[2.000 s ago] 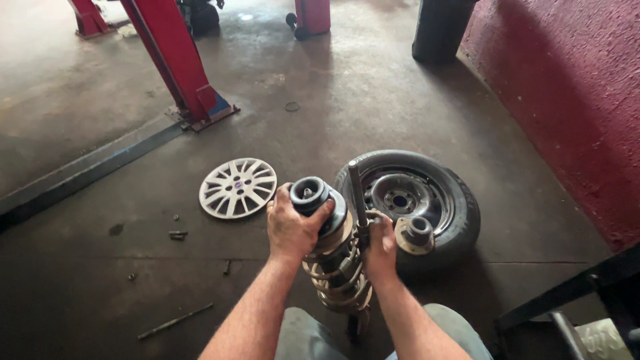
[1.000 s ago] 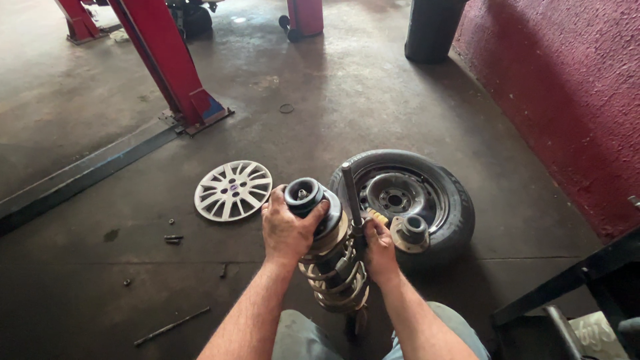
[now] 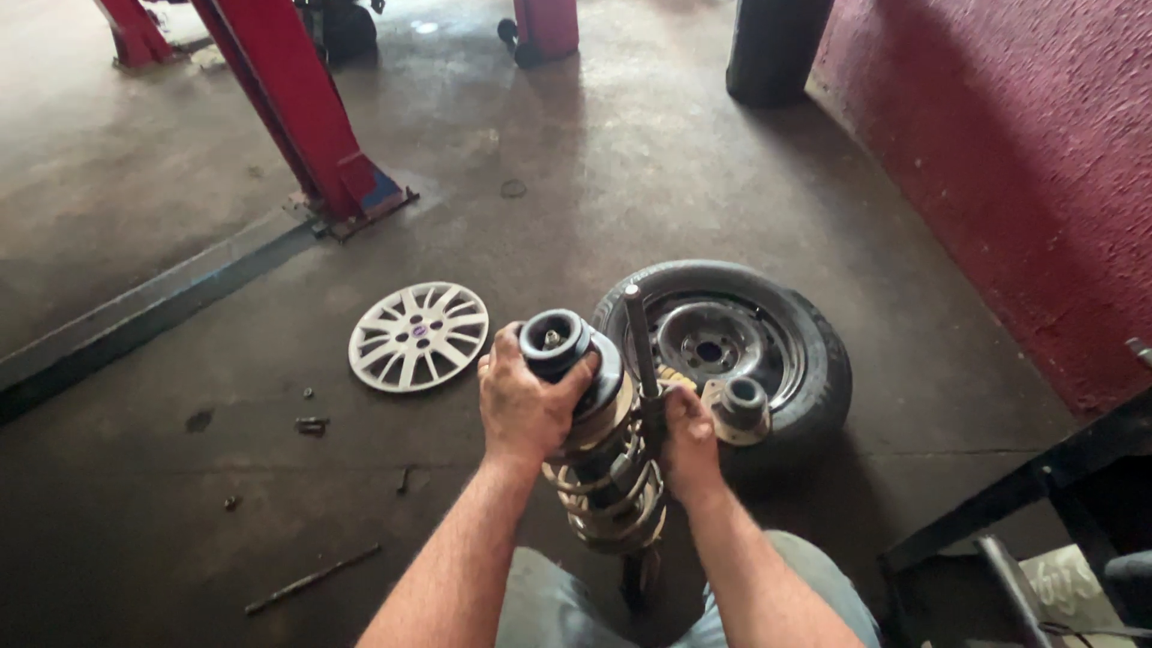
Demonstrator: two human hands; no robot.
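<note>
A suspension strut with its coil spring (image 3: 605, 504) stands between my knees. My left hand (image 3: 531, 396) grips the dark rubber-and-metal top mount (image 3: 555, 342) at its upper end. My right hand (image 3: 691, 436) is closed round a spring compressor (image 3: 641, 342), whose threaded rod rises beside the strut. Behind my right hand lies a steel wheel with its tire (image 3: 823, 351). A strut mount with a flange (image 3: 742, 409) rests on the near part of that wheel, and something yellow (image 3: 677, 378) shows beside it, partly hidden by my hand.
A silver-white hubcap (image 3: 420, 337) lies on the floor at left, with bolts (image 3: 311, 426) and a thin metal rod (image 3: 313, 580) nearer. A red lift post (image 3: 310, 117) stands at upper left, a dark bin (image 3: 776, 54) by the red wall (image 3: 1017, 198), and a black metal frame (image 3: 990, 495) at lower right.
My left hand stays on the strut's top. My right hand stays at the compressor beside the spring, with its fingers slightly shifted. Nothing else has plainly moved.
</note>
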